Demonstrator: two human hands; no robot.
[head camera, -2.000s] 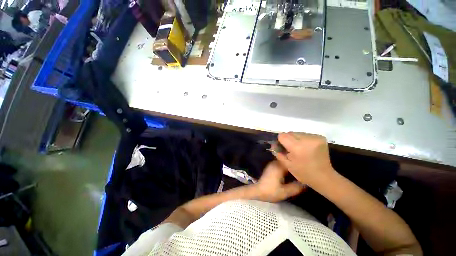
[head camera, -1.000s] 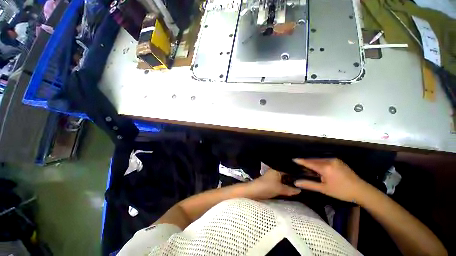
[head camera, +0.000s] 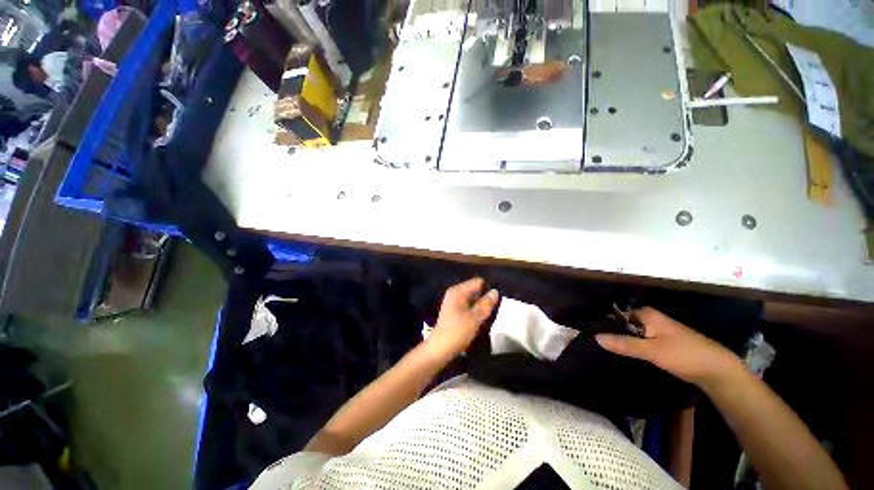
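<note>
A dark garment (head camera: 541, 375) lies across my lap below the table edge, with white lining (head camera: 529, 328) showing between my hands. My left hand (head camera: 464, 316) is closed on the garment's edge, left of the lining. My right hand (head camera: 661, 346) grips the dark cloth to the right, thumb on top. A small dark item with a light glint shows at its fingers; I cannot tell what it is. The metal feed plate (head camera: 517, 124) of the machine holds no dark garment, only a small brown piece (head camera: 542, 73) under the clamp (head camera: 518, 38).
The white table (head camera: 422, 218) has a wooden front edge. A yellow and black box (head camera: 309, 100) stands left of the plate. A white stick (head camera: 733, 100), olive cloth (head camera: 724, 38) and a yellow-orange strip (head camera: 818, 167) lie right. A blue crate (head camera: 96, 158) with dark cloth stands left.
My hands were close together over the dark cloth and have now moved apart. The white lining has become exposed between them. The view has shifted slightly.
</note>
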